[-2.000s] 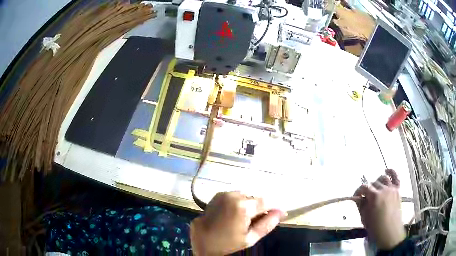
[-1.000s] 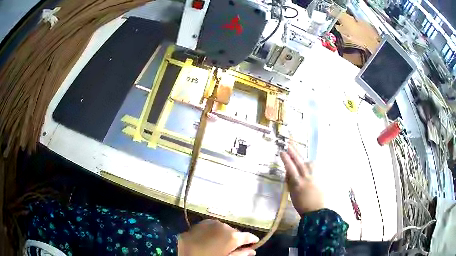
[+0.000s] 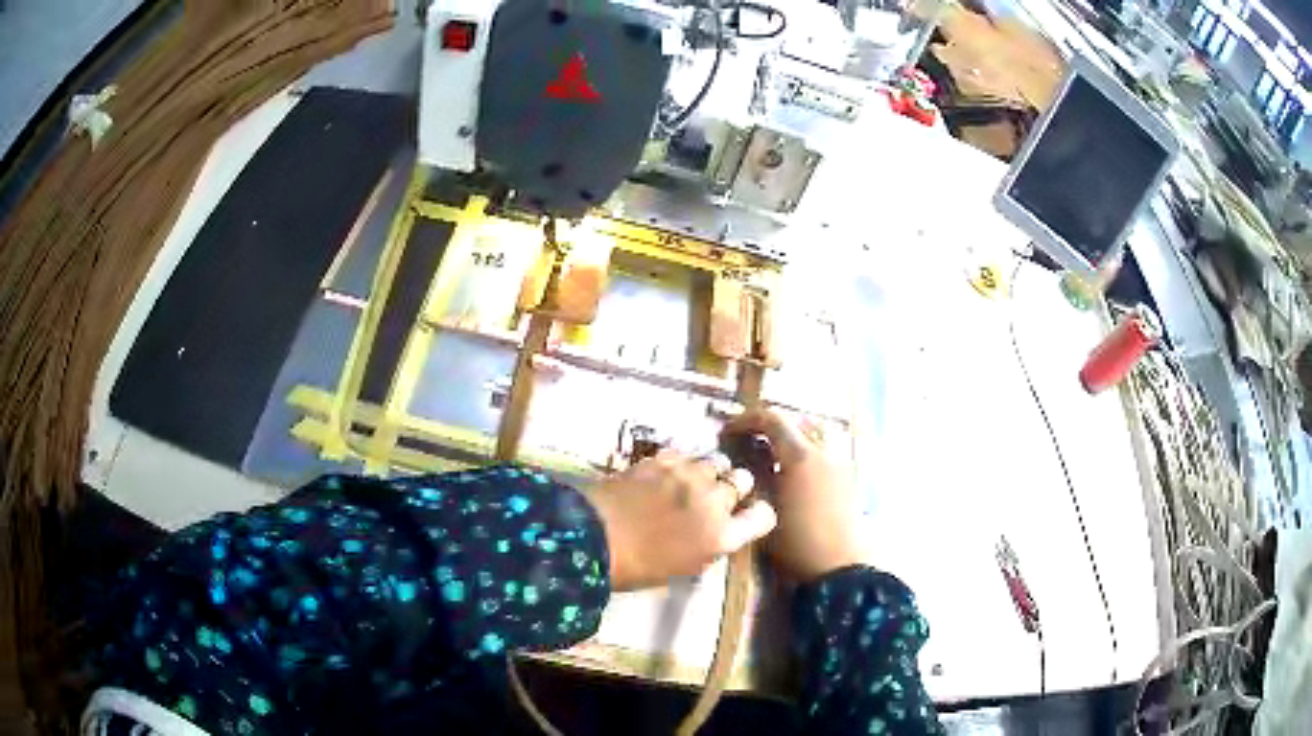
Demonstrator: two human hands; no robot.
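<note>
A brown handle strap [image 3: 732,621] runs from the left block of the yellow-edged clamp template [image 3: 381,316], loops below the table's front edge and comes back up to my hands. My left hand [image 3: 684,515] reaches across from the left, its fingers close together by the strap's right part. My right hand [image 3: 806,496] is beside it, its fingertips at the strap near the right block [image 3: 728,319]. The fingers overlap, so what each one grips is partly hidden. The left tan-orange block [image 3: 579,281] sits near the machine head [image 3: 573,108].
A strap bundle [image 3: 130,187] and a black mat [image 3: 266,273] lie at left. The control screen [image 3: 1089,166] and a red thread cone [image 3: 1119,352] stand at right. Red-handled snips [image 3: 1017,582] and a dark cord [image 3: 1062,475] lie on the white table. Pale straps [image 3: 1201,532] heap beyond its edge.
My left hand has moved up from the table's front edge to beside my right hand. My right hand came in from the far right, then slightly left. The strap's right part now reaches the right block.
</note>
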